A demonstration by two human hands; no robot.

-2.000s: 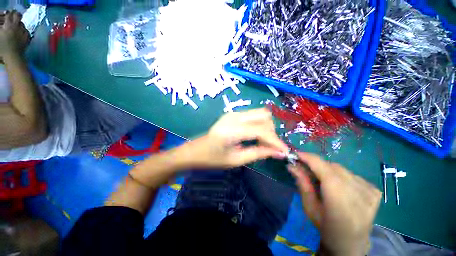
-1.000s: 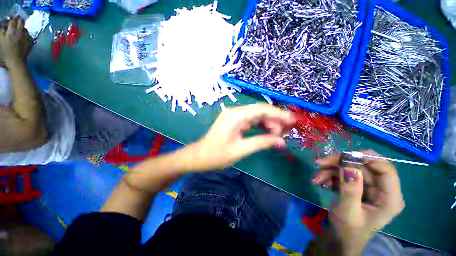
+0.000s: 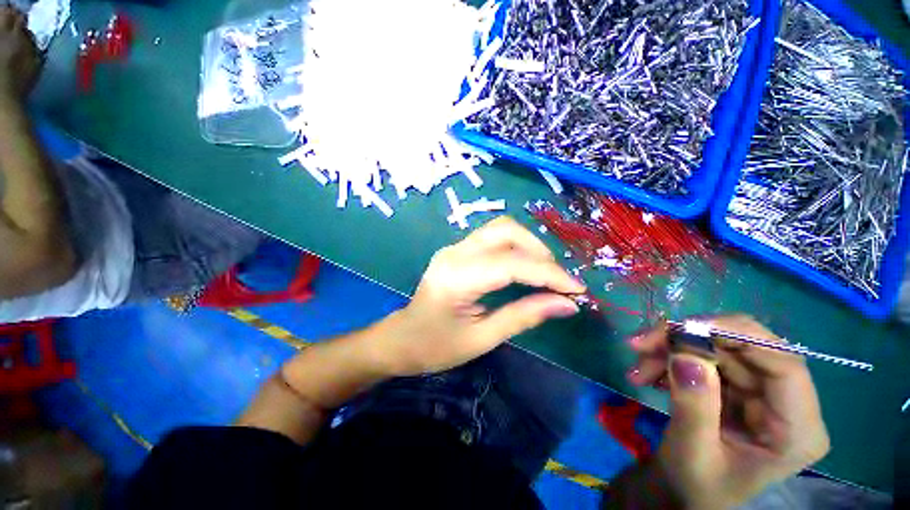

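Observation:
My left hand (image 3: 489,289) is at the centre, thumb and forefinger pinched on a tiny piece, too small to name, near the red heap. My right hand (image 3: 738,398) is at the lower right, palm turned up. It holds a dark and silver blocky metal tool (image 3: 692,342) between thumb and fingers. A long thin metal rod (image 3: 818,356) sticks out from it to the right. The two hands are apart. Fine red pins (image 3: 639,237) lie in a loose heap with small white bits above and between the hands.
Two blue bins hold short metal pieces (image 3: 609,90) and long rods (image 3: 828,149). A bright white pile of strips (image 3: 389,90) lies left of them, beside a clear plastic box (image 3: 249,80). Another person's arm (image 3: 30,199) is at the left. Red stools (image 3: 264,284) stand on the blue floor.
The hands have moved apart from their earlier meeting point. My right hand turned palm up and went right, showing the tool and rod. My left fingertips, apart a second ago, are now pinched.

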